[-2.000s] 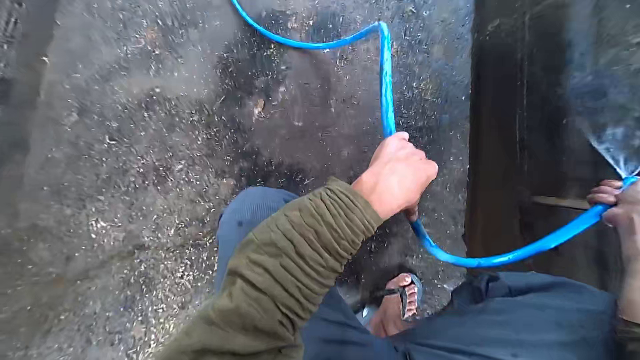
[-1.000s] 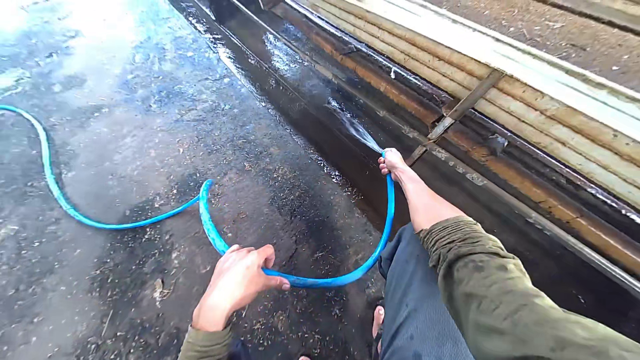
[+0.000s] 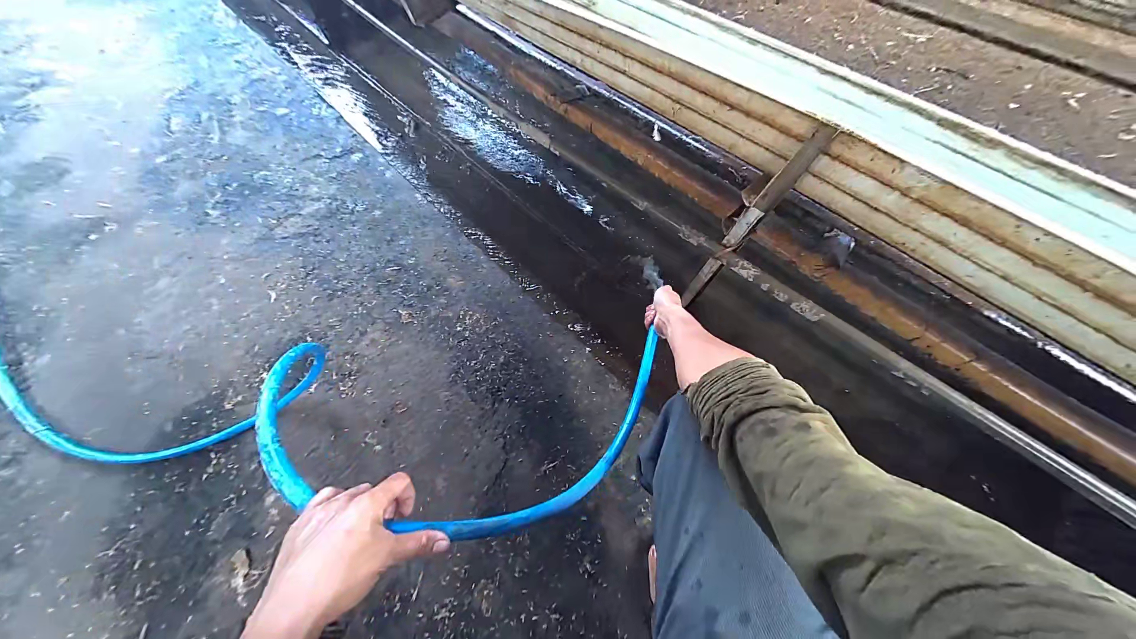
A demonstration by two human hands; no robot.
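A blue hose (image 3: 568, 499) hangs in a curve between my two hands. My left hand (image 3: 346, 546), at the lower left, has the hose running beneath its palm, with the thumb along the near side; its hidden fingertips leave the grip hard to judge. Further forward, my right hand (image 3: 664, 311) is closed around the hose near its outlet. Water (image 3: 652, 272) comes out just beyond that hand, over the dark wet channel (image 3: 568, 266). Left of my left hand the hose bends up into a loop and trails off to the left edge.
Wet concrete floor (image 3: 177, 266) with scattered chaff lies on the left. Beyond the channel run a rusty metal rail (image 3: 887, 311) and a ribbed panel (image 3: 941, 213) with a pale top edge. A short brace (image 3: 781, 191) crosses them. My trouser leg (image 3: 719, 532) is at the bottom.
The view has swung widely since two seconds ago. The hose left of my left hand now forms a loop, where a second ago it made a sharp bend. The visible spray is shorter than a second ago.
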